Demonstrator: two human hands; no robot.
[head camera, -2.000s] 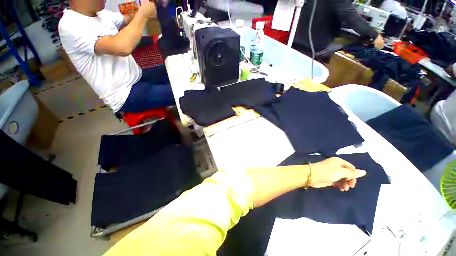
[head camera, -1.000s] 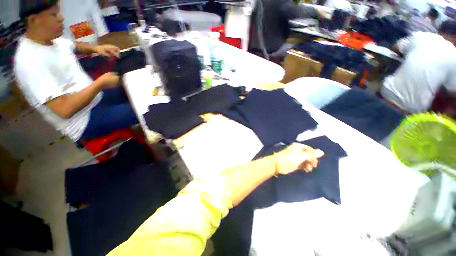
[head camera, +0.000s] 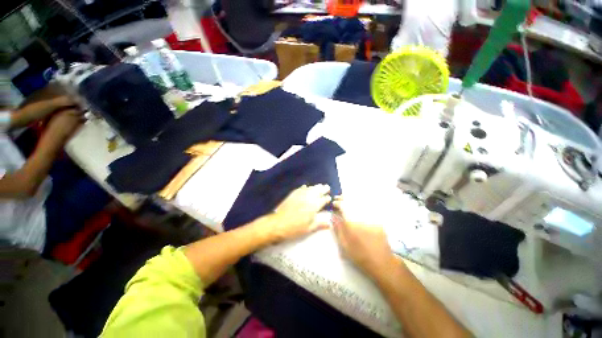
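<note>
A dark navy garment panel (head camera: 284, 181) lies on the white table in front of me, its near part hanging over the front edge. My left hand (head camera: 302, 211) lies on the panel with its fingers at the right edge. My right hand (head camera: 353, 232) meets it there, its fingertips at the same panel edge; the pinch is partly hidden and blurred. The white sewing machine (head camera: 488, 155) stands to the right of both hands. A small dark fabric piece (head camera: 476, 243) lies right of the needle area, with red-handled thread clippers (head camera: 521, 294) beside it.
Stacked dark panels (head camera: 274, 119) lie at the table's far left over brown board (head camera: 191, 170). A lime-green fan (head camera: 410, 79) stands behind the machine. Pale blue tubs (head camera: 317, 76) are behind the table. Another person's arms (head camera: 46, 142) are at far left.
The view has swung right, bringing the machine, small dark piece and clippers into view. My right hand has appeared at the panel's edge. My left hand has moved to meet it, and the panel lies turned.
</note>
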